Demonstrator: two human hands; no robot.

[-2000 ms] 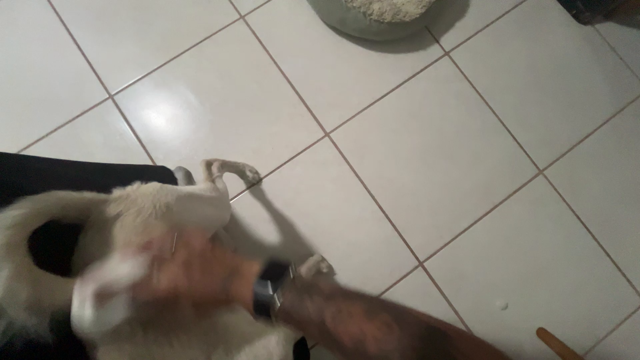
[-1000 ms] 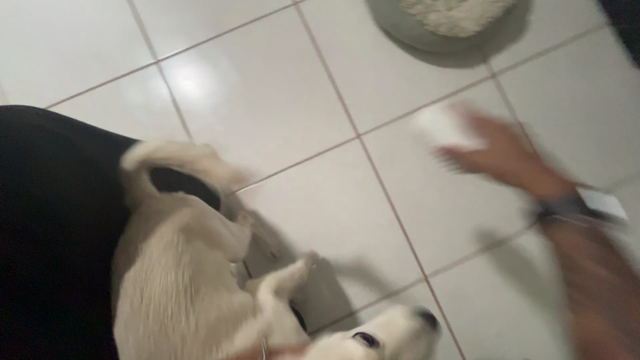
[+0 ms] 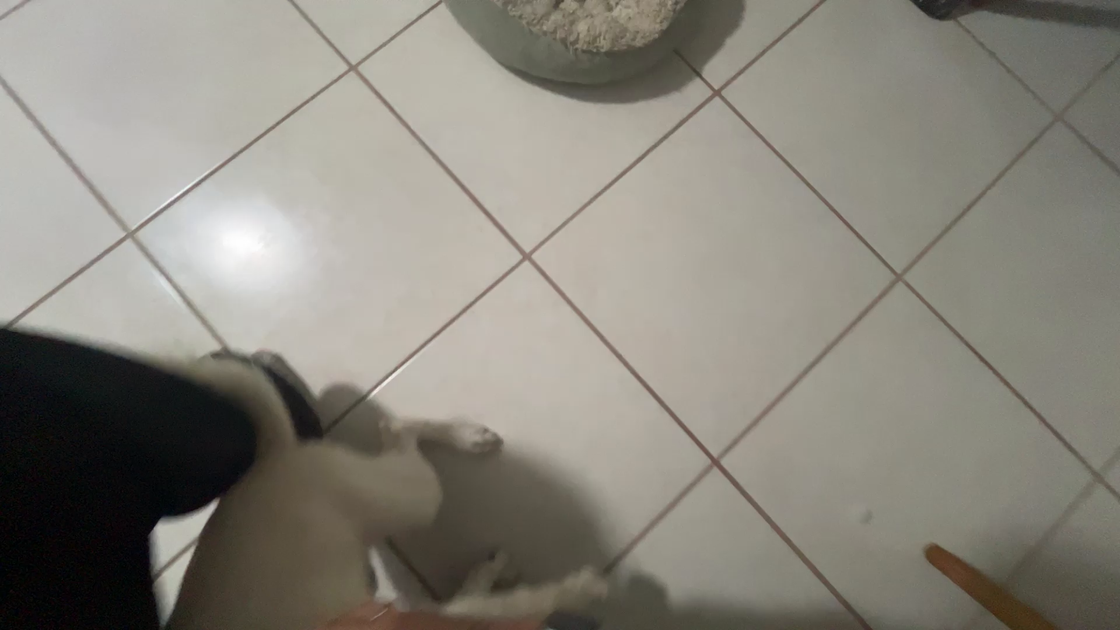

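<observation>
A pale short-haired dog [image 3: 280, 534] lies at the lower left beside my black-clothed leg [image 3: 79, 437]. Its tail curves against the dark cloth, and its hind paw [image 3: 472, 437] stretches over the white tiles. A foreleg [image 3: 534, 595] extends along the bottom. Only a strip of my right hand [image 3: 385, 618] shows at the bottom edge, by the dog's body, with a dark wristband [image 3: 573, 621] to its right. The fingers are cut off, so what the hand holds is hidden. My left hand is out of view, as is the dog's head.
A round grey-green pet bed [image 3: 586, 66] with fluffy lining sits at the top. A brown rod-like thing [image 3: 980, 582] enters at the lower right, near a small pale speck [image 3: 866, 516] on the floor. A dark object [image 3: 941, 7] shows at the upper right edge.
My right hand has moved from above the tiles at the right, where it held something white, down to the dog. The dog's head has left view as the view shifted.
</observation>
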